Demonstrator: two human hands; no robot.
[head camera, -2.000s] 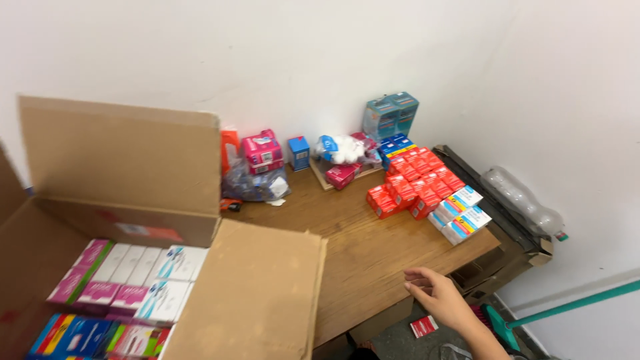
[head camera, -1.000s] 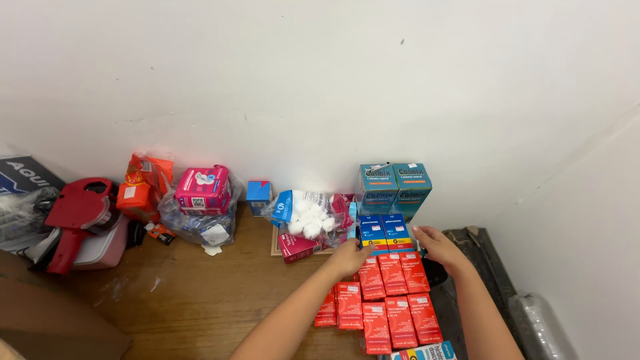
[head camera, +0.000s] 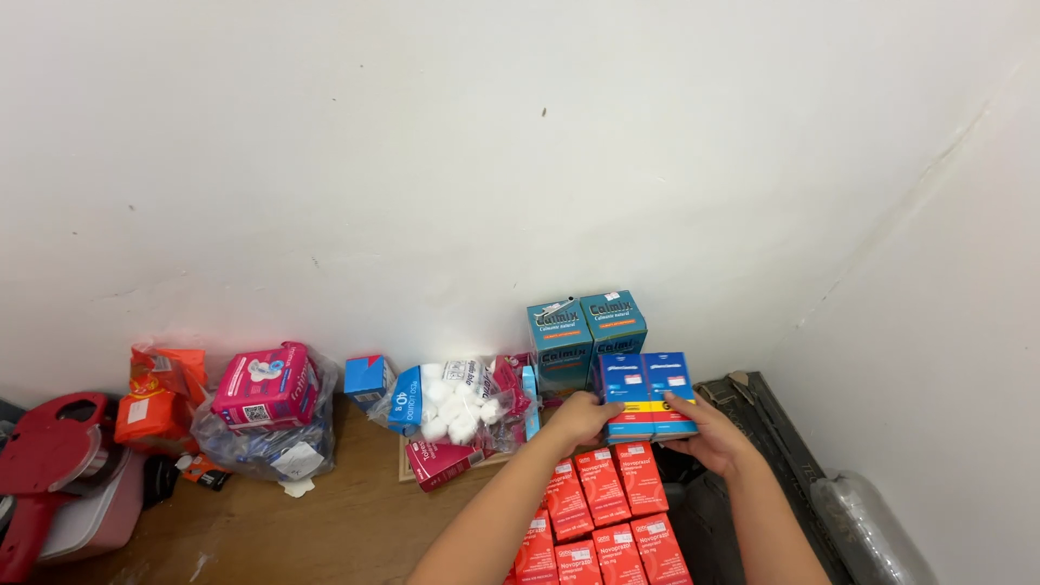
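My left hand (head camera: 587, 418) and my right hand (head camera: 705, 431) grip the two sides of a pair of blue, yellow and white medicine boxes (head camera: 646, 394), held side by side above the table. Behind them, teal Calmix boxes (head camera: 561, 345) stand against the wall. Several red Novoprazol boxes (head camera: 603, 487) lie in rows just below my hands, partly hidden by my left forearm. Left of my left hand is a clear bag of white cotton balls (head camera: 455, 406), with a dark pink box (head camera: 443, 463) in front of it.
On the wooden table (head camera: 349, 520) lie a small blue box (head camera: 368, 378), a pink pad package (head camera: 266, 386), an orange package (head camera: 158, 398) and a red tape dispenser (head camera: 49, 463). Right of the table are a dark flattened carton (head camera: 760, 422) and a clear plastic bottle (head camera: 869, 528).
My hands have lifted the blue boxes from behind the red ones, where they lay a second ago. Two seconds ago only one hand showed, near the table's front edge; the view has since swung.
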